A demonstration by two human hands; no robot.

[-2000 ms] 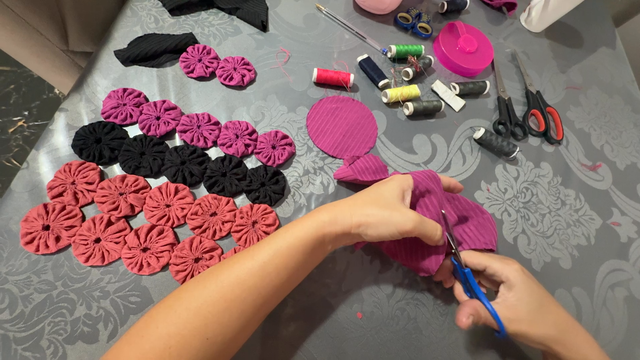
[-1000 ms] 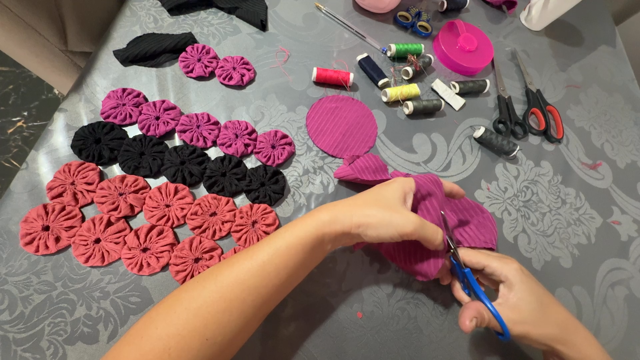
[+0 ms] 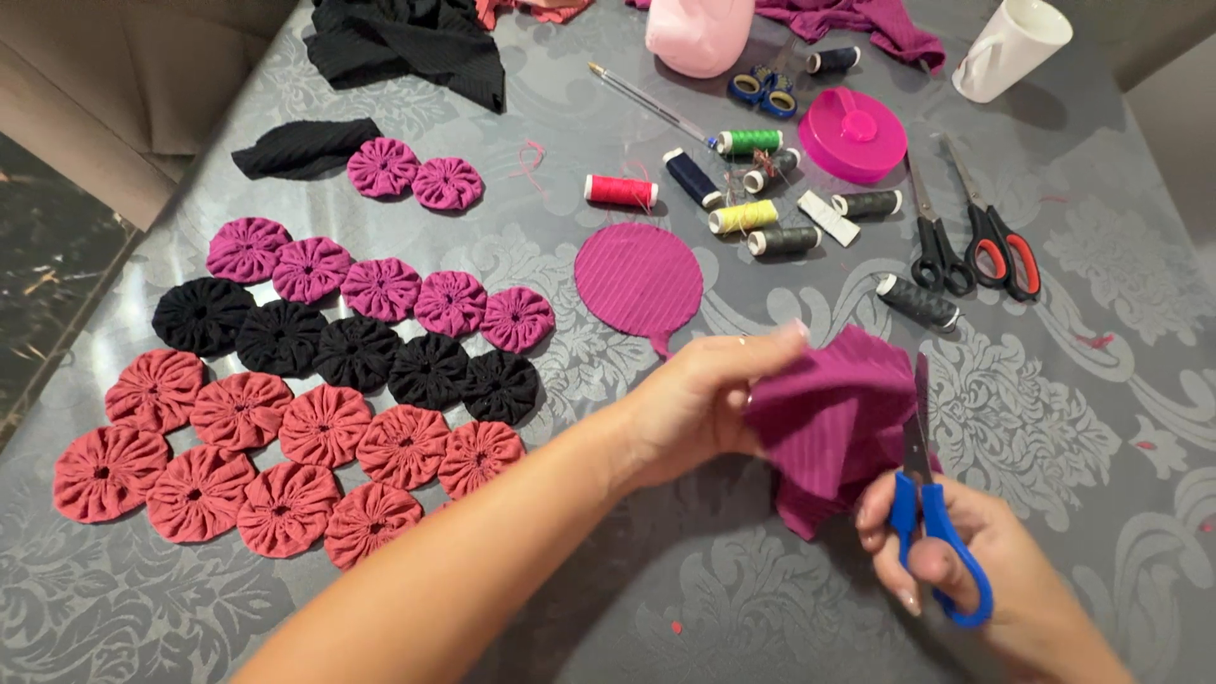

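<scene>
Magenta ribbed fabric (image 3: 836, 418) is held up by my left hand (image 3: 712, 399), pinched between thumb and fingers. My right hand (image 3: 959, 541) grips blue-handled scissors (image 3: 920, 465), whose blades point up along the right edge of the fabric. A flat magenta fabric circle (image 3: 638, 279) lies beyond my left hand, with a narrow strip of the same colour at its lower edge. To the left are rows of gathered fabric rosettes: magenta (image 3: 380, 290), black (image 3: 356, 353) and coral (image 3: 325, 426). My left forearm hides part of the lowest row.
Thread spools (image 3: 744, 217), a pen (image 3: 651, 103), small blue scissors (image 3: 763, 90) and a pink round container (image 3: 853, 135) lie farther back. Two black-handled scissors (image 3: 940, 252) rest at the right. A white mug (image 3: 1013, 49) stands at the back right, black fabric (image 3: 408, 47) at the back left.
The magenta fabric has been lifted and turned by my left hand. The scissors blades, earlier over the fabric, are now upright at its right edge. The view has shifted to show more of the table's back.
</scene>
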